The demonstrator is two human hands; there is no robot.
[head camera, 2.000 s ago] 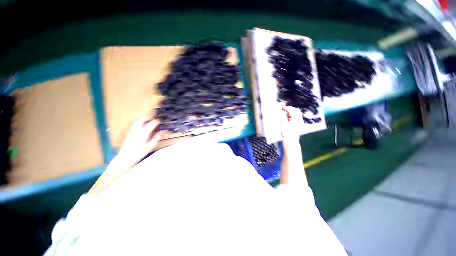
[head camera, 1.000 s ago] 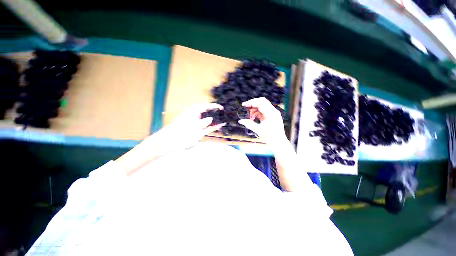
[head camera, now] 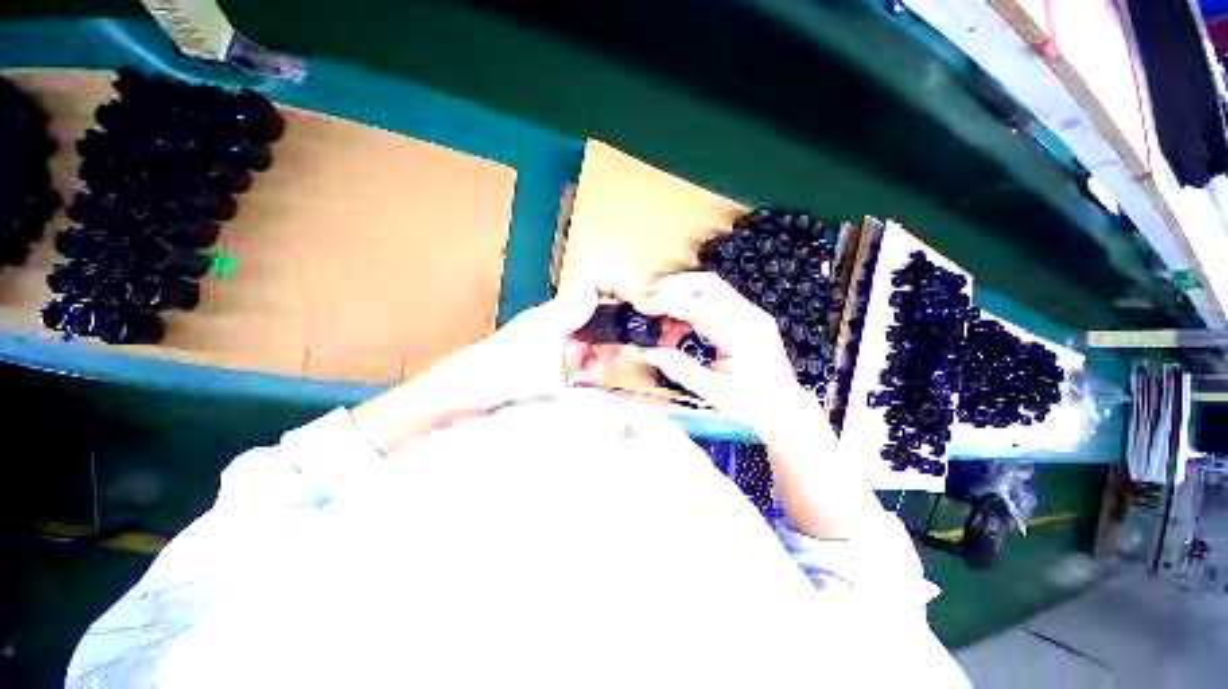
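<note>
My left hand holds a black barrel on its side above the front edge of the middle cardboard sheet. My right hand pinches a black ring against the barrel's right end. Another small black ring shows at the right hand's lower fingers. Many barrels stand massed on the right part of the middle sheet, partly hidden by the right hand. Whether the ring is seated on the barrel cannot be told.
Black pieces stand in tight rows on the left cardboard sheet, beside a green mark. Rings lie on the raised white-topped board, with more parts further right. A blue crate sits below the bench edge.
The view has turned left. My right hand has left the white-topped board, and both hands have come together over the middle sheet, where the two held pieces now meet.
</note>
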